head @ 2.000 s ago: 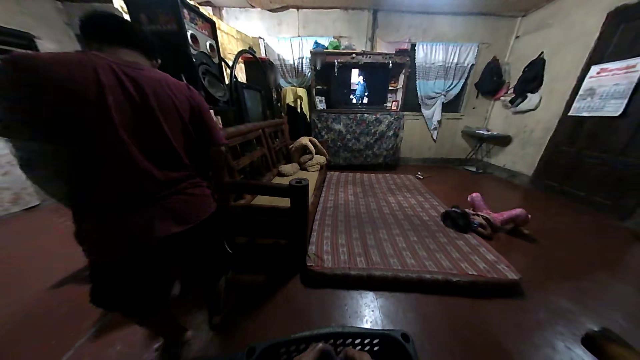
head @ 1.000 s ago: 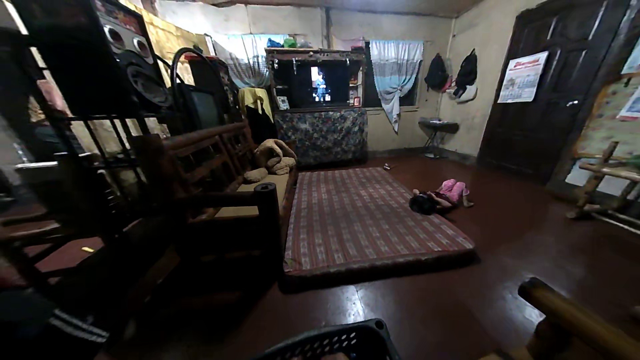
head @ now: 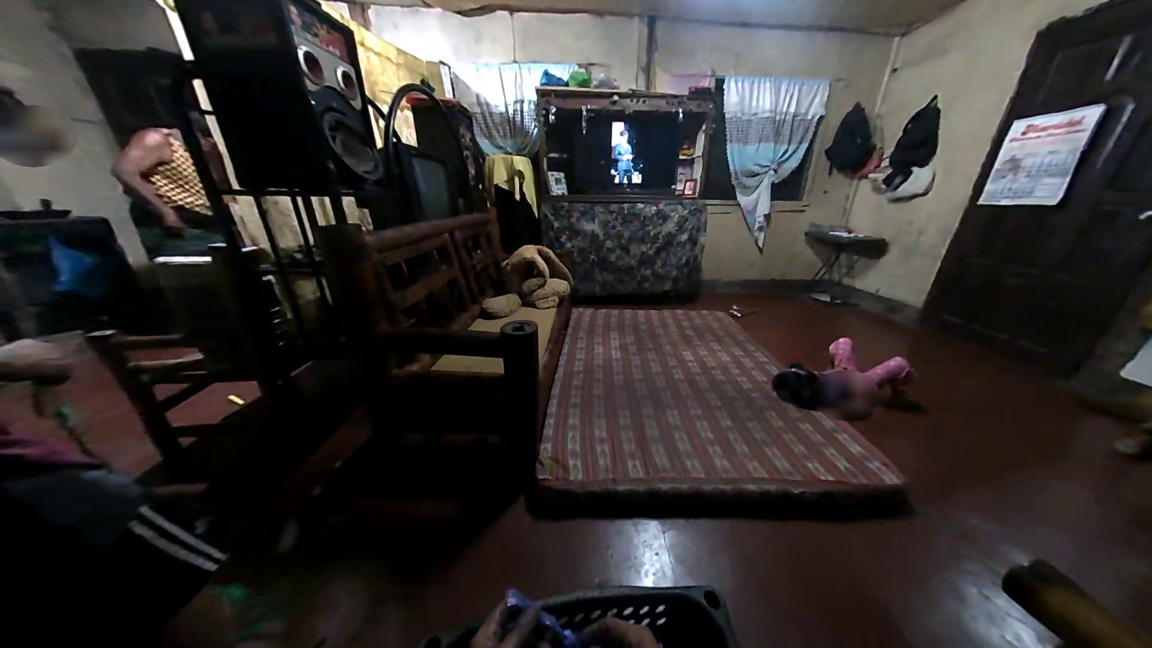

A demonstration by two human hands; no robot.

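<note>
Low in the head view, my left hand (head: pixel 497 628) is at the rim of a dark plastic basket (head: pixel 661 594) with round holes, its fingers against a bluish-purple item (head: pixel 531 619), perhaps cloth or plastic. Beside it, my right hand (head: pixel 619 634) is over the same basket, fingers bent, close to that item; whether it grips it I cannot tell. The frame's bottom edge cuts off both hands and most of the basket, so its contents are largely hidden.
Ahead lies a striped mattress (head: pixel 684 405); a person in pink (head: pixel 846 382) lies at its right edge. A wooden bench (head: pixel 517 360) stands left of it, speakers (head: pixel 337 99) behind. People are at left (head: pixel 171 180) (head: pixel 99 522). A bamboo or wooden end (head: pixel 1071 594) juts in lower right.
The person in maroon who stood at left two seconds ago no longer stands there; a person is low at the left edge. The bluish-purple item now shows at my hands. The view has shifted.
</note>
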